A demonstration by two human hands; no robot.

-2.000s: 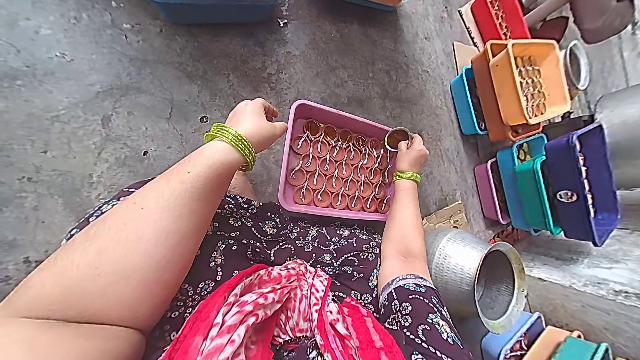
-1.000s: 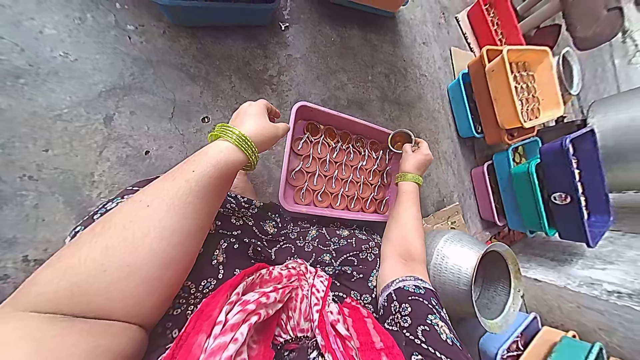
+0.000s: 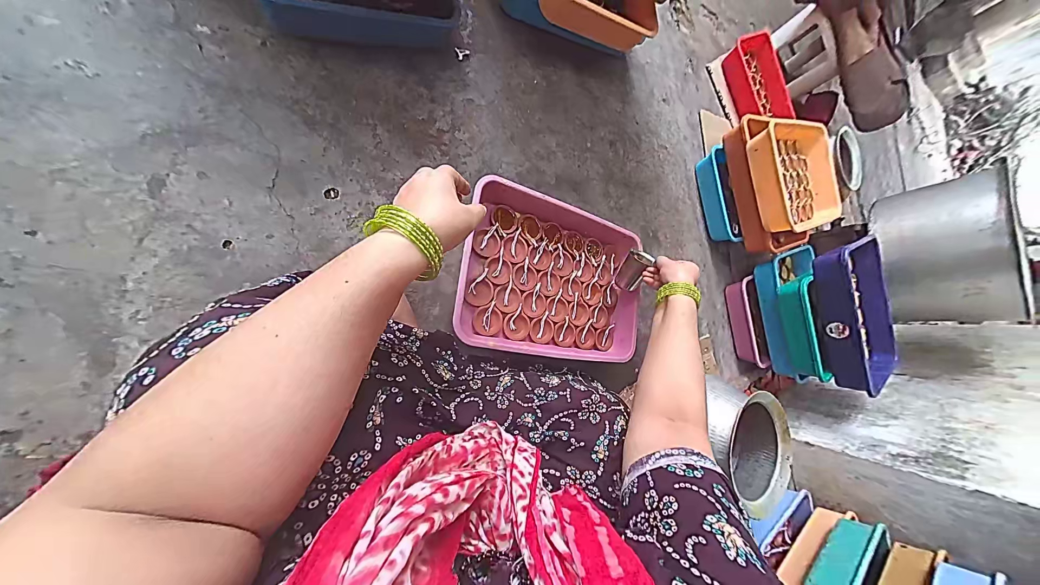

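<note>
A pink plastic tray [image 3: 552, 354] lies on the floor before my lap. Rows of small round clay lamps [image 3: 534, 305] with white wicks fill it; those along the far row look filled with an amber liquid. My left hand [image 3: 441, 203] is at the tray's far left corner, fingers curled against the rim; whether it grips the rim I cannot tell. My right hand [image 3: 670, 272] holds a small metal cup [image 3: 634, 270], tilted over the tray's right side above the lamps there. What the cup contains is hidden.
Stacked coloured tubs, among them an orange tub [image 3: 792, 175] and a dark blue tub [image 3: 853, 317], stand at the right, some with lamps in them. A metal pot [image 3: 760, 455] lies near my right elbow, and a large metal vessel [image 3: 946, 244] is farther right. Blue tubs [image 3: 357, 23] are at the top.
My right hand has tipped the metal cup over the lamps; earlier its open mouth and contents showed at the tray's upper right corner. My left hand has stayed at the far left corner.
</note>
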